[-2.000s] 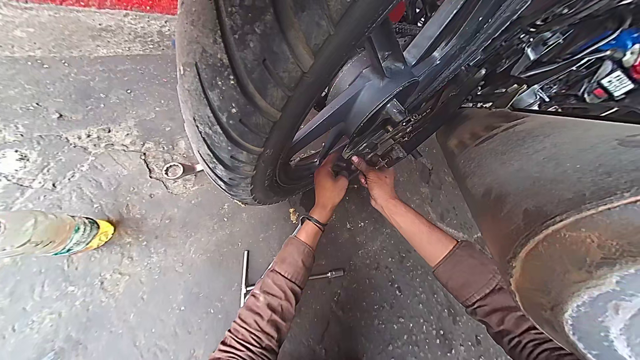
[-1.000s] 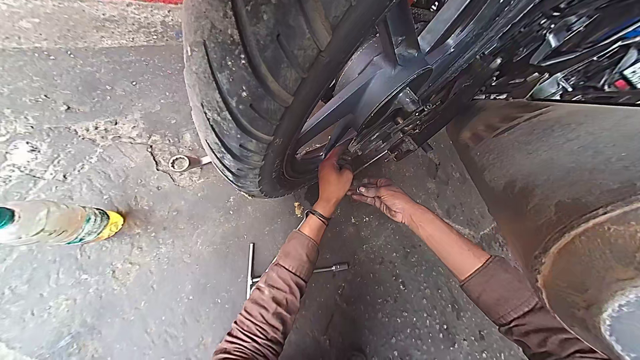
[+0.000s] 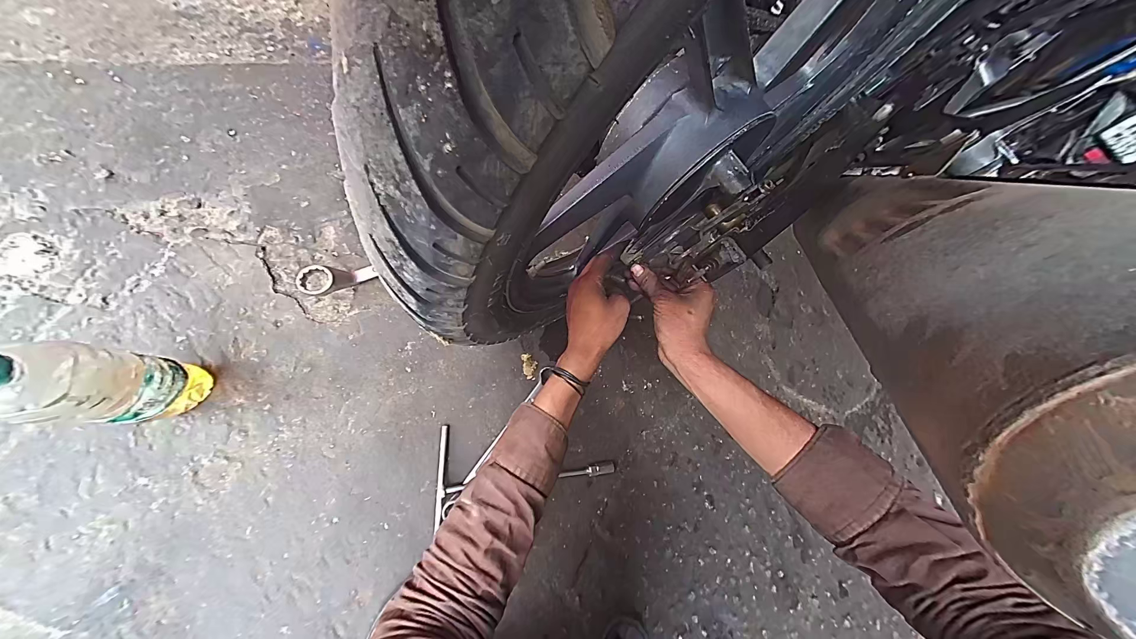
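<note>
A motorcycle wheel with a worn tyre and a dark spoked rim fills the upper middle. My left hand reaches to the lower edge of the hub, its fingertips hidden among dark parts. Close beside it on the right, my right hand has its thumb and fingers at the same spot, below the axle-end hardware. Whether either hand grips a small part cannot be made out. A dark band circles my left wrist, and both arms wear brown sleeves.
A ring spanner lies partly under the tyre. A T-handle socket wrench lies on the concrete, partly behind my left sleeve. At the left is a plastic bottle on its side. A rusty metal container stands right, with tools above it.
My right hand was apart from the hub a second ago, fingers extended; it has moved back up to the hub beside my left hand. My left hand has stayed near the hub.
</note>
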